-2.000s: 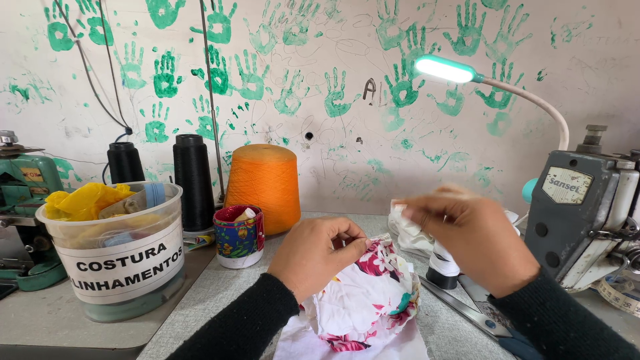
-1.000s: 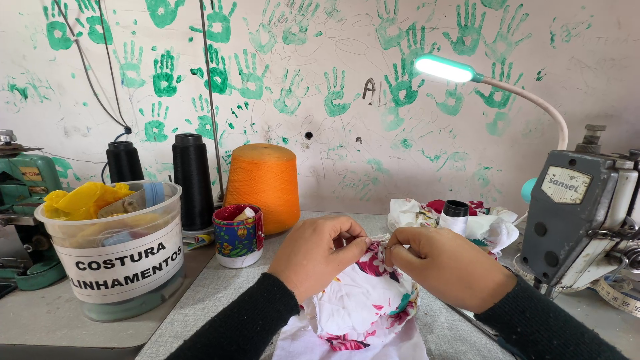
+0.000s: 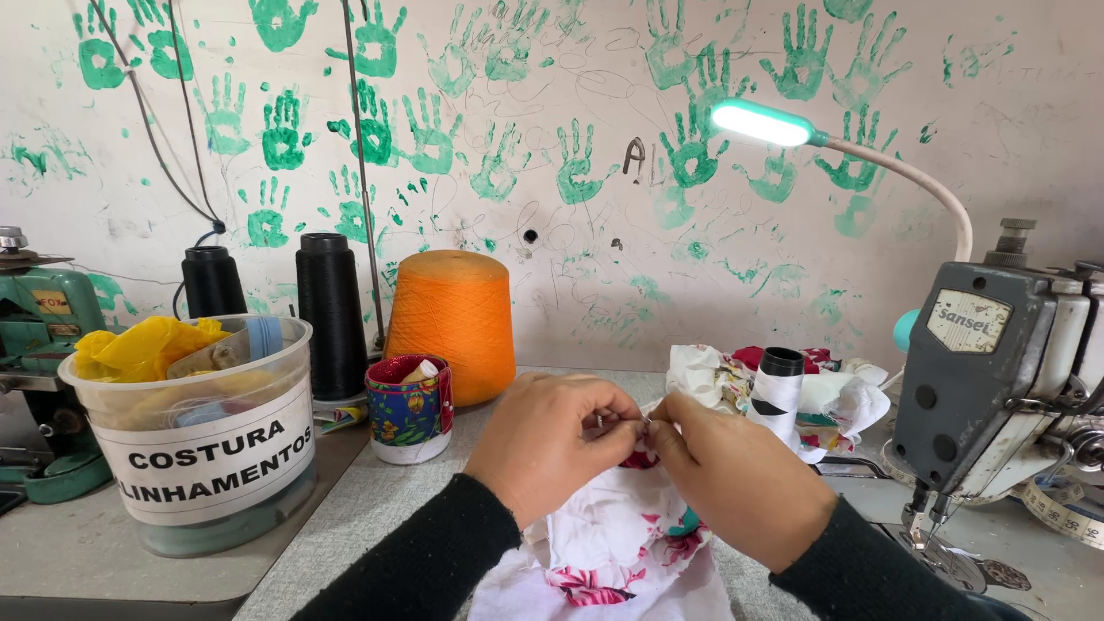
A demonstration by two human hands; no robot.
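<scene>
Gathered white fabric with pink and green floral print (image 3: 604, 535) lies before me on the table. My left hand (image 3: 556, 444) pinches its upper edge between thumb and fingers. Fingertip to fingertip with it, my right hand (image 3: 733, 474) grips the same edge; whether a needle or thread is between them is too small to tell. Plain white cloth (image 3: 517, 586) spreads beneath the floral piece. Behind my right hand stands a spool of white thread on a black core (image 3: 776, 392), beside a heap of floral fabric pieces (image 3: 841, 392).
A Sansei sewing machine (image 3: 966, 371) stands at the right, near a measuring tape (image 3: 1056, 513) and a lit lamp (image 3: 763, 122). At left are a labelled plastic tub (image 3: 203, 448), black thread cones (image 3: 328, 319), an orange cone (image 3: 453, 328), a fabric-covered pot (image 3: 410, 410) and a green machine (image 3: 52, 319).
My right hand, raised and apart from the left two seconds ago, has come down to meet it at the fabric's edge. My left hand has stayed in about the same place.
</scene>
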